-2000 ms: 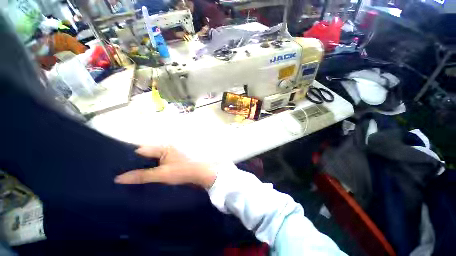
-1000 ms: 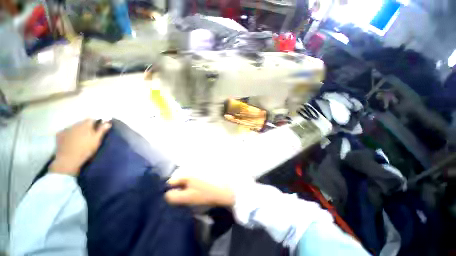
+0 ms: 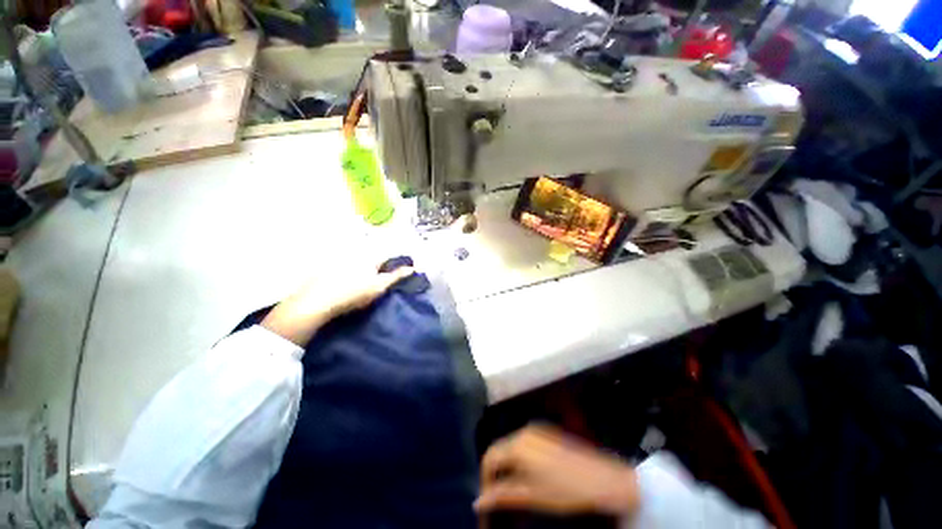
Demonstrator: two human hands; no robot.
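Note:
The navy garment [image 3: 377, 413] lies on the white table and hangs over its front edge, with a grey-black strip [image 3: 460, 351] along its right side. My left hand [image 3: 336, 300] lies on the garment's top end, just in front of the needle area, fingers partly hidden. My right hand [image 3: 553, 473] is blurred at the lower right edge of the garment, fingers curled; whether it pinches the cloth is unclear. The sewing machine [image 3: 589, 119] stands behind, its presser foot [image 3: 436, 212] brightly lit. The garment's end is short of the foot.
A lime-green tag [image 3: 367, 184] hangs left of the needle. A smartphone [image 3: 574, 217] leans on the machine, with a yellow pad [image 3: 561, 252] below. Scissors [image 3: 752, 221] lie at the right end. A red-orange rim [image 3: 746, 444] and cut pieces [image 3: 862, 403] are at right. The white table [image 3: 186, 238] extends left.
The navy garment has come from the left and lap onto the table near the needle. My left hand has come into view and moved right with the cloth. My right hand has moved lower.

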